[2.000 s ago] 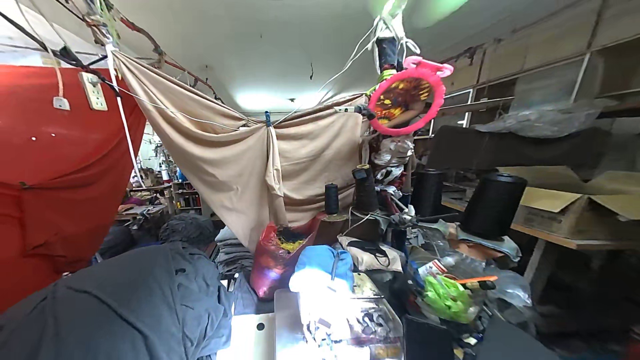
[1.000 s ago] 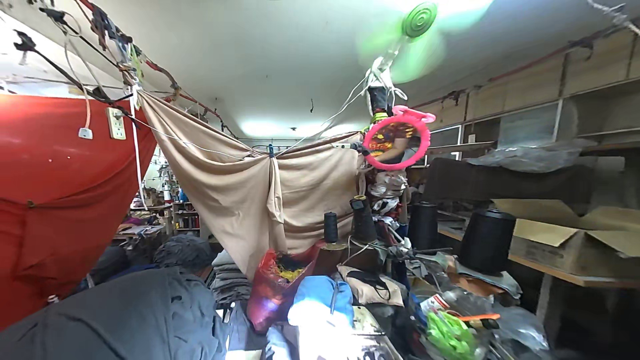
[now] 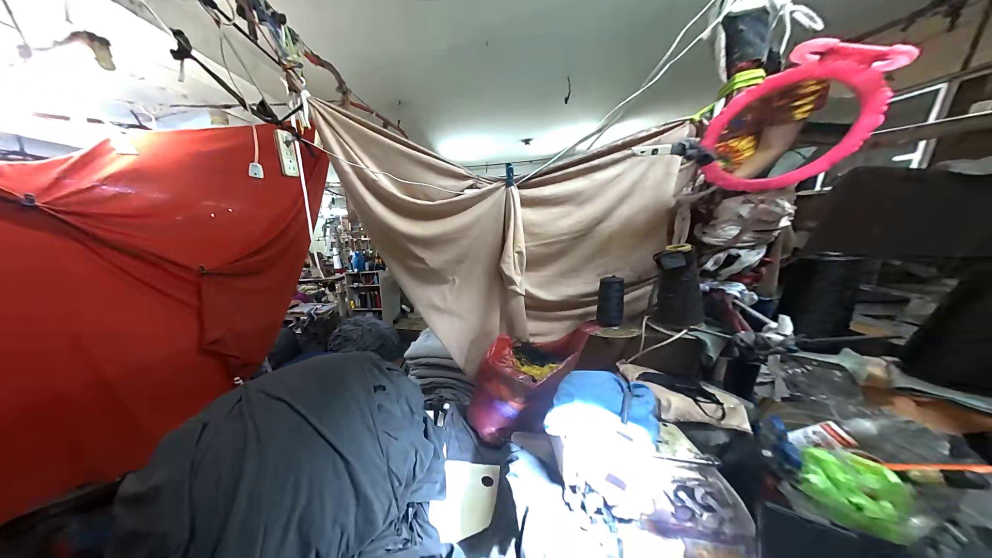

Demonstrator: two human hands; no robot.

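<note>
Neither my left hand nor my right hand shows in the head view. A large heap of dark grey fabric (image 3: 310,457) fills the lower left. Right of it lies a white plate with a round hole (image 3: 466,504). A red plastic bag (image 3: 504,387) with yellow and dark material in its mouth stands behind the plate. Beside the bag is a blue cloth item (image 3: 601,387), brightly lit at its front. Clear plastic (image 3: 697,504) with small items under it lies at the bottom. A beige cloth bag with black straps (image 3: 697,399) rests farther back.
A beige cloth (image 3: 434,256) hangs across the middle, a red cloth (image 3: 139,310) at left. A pink ring-shaped frame (image 3: 868,116) hangs at upper right. A black thread cone (image 3: 611,301) stands at centre right. A green plastic bag (image 3: 852,488) and clutter lie at right.
The view has turned to the left and the green ceiling fan is out of it. No hand shows in any of the frames.
</note>
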